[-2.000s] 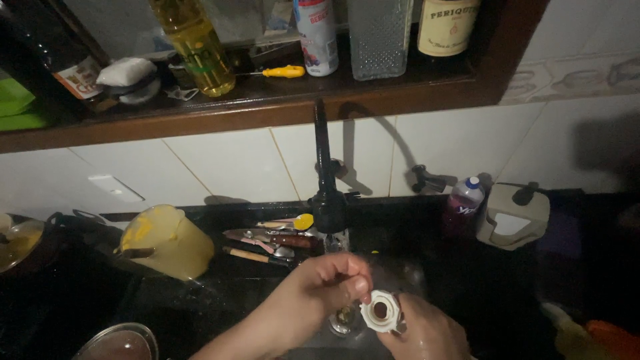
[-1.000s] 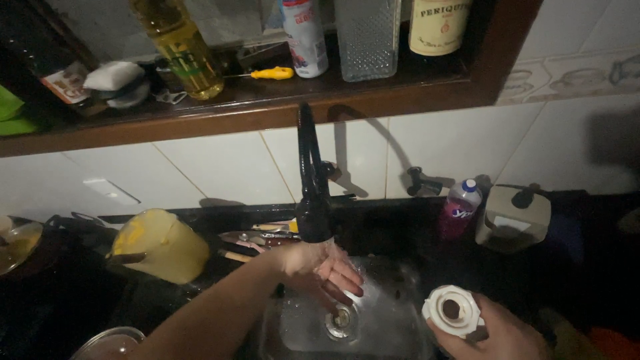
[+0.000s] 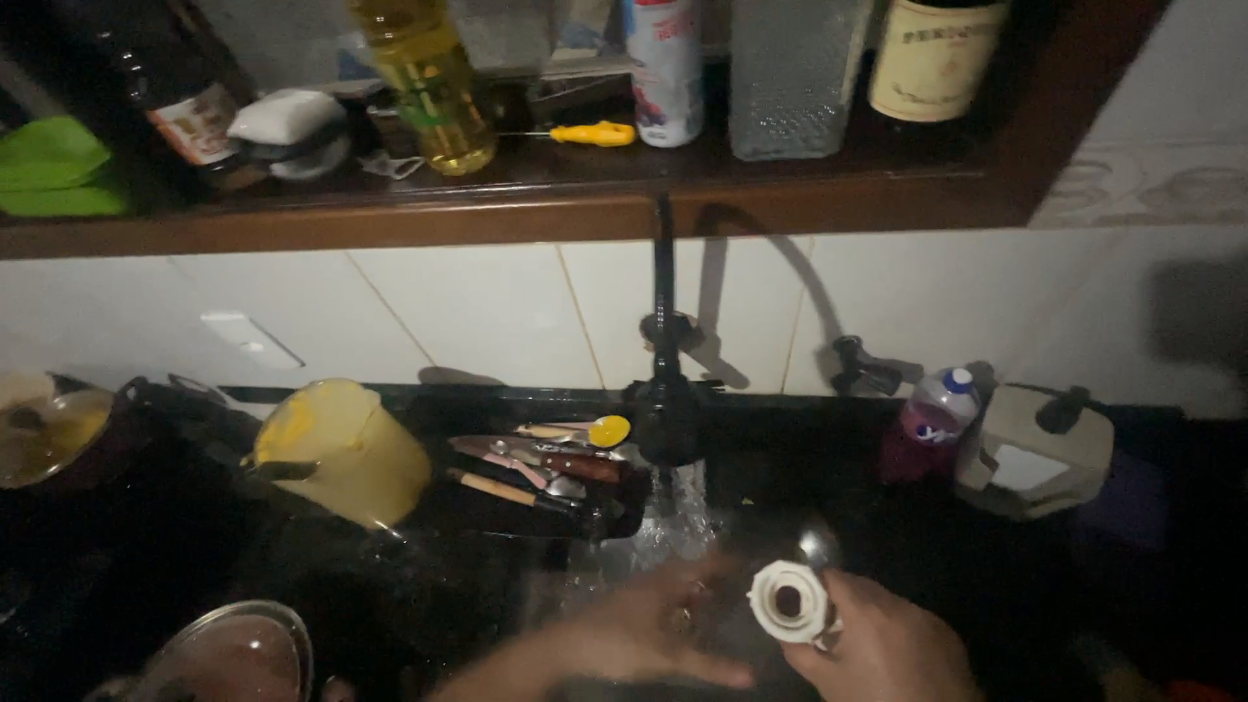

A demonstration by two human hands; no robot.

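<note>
My right hand (image 3: 882, 639) grips a white plastic ring-shaped fitting (image 3: 788, 601) with a hole through its middle, over the right side of the sink. To its left my left hand (image 3: 648, 624) is blurred, fingers spread, holding nothing that I can see. Water runs from the black faucet (image 3: 667, 419) just beyond my left hand. The sink basin (image 3: 721, 556) is partly hidden by both hands.
Knives and spoons lie left of the faucet, near a yellowish plastic pitcher (image 3: 356, 458). A glass bowl (image 3: 234, 653) is at lower left. A purple bottle (image 3: 931, 424) and a beige container (image 3: 1033, 453) stand right; bottles and a yellow screwdriver (image 3: 593, 134) occupy the ledge (image 3: 546, 216).
Since one second ago, my left hand has come down from under the faucet's stream. The right hand with the white fitting has moved left, nearer the left hand.
</note>
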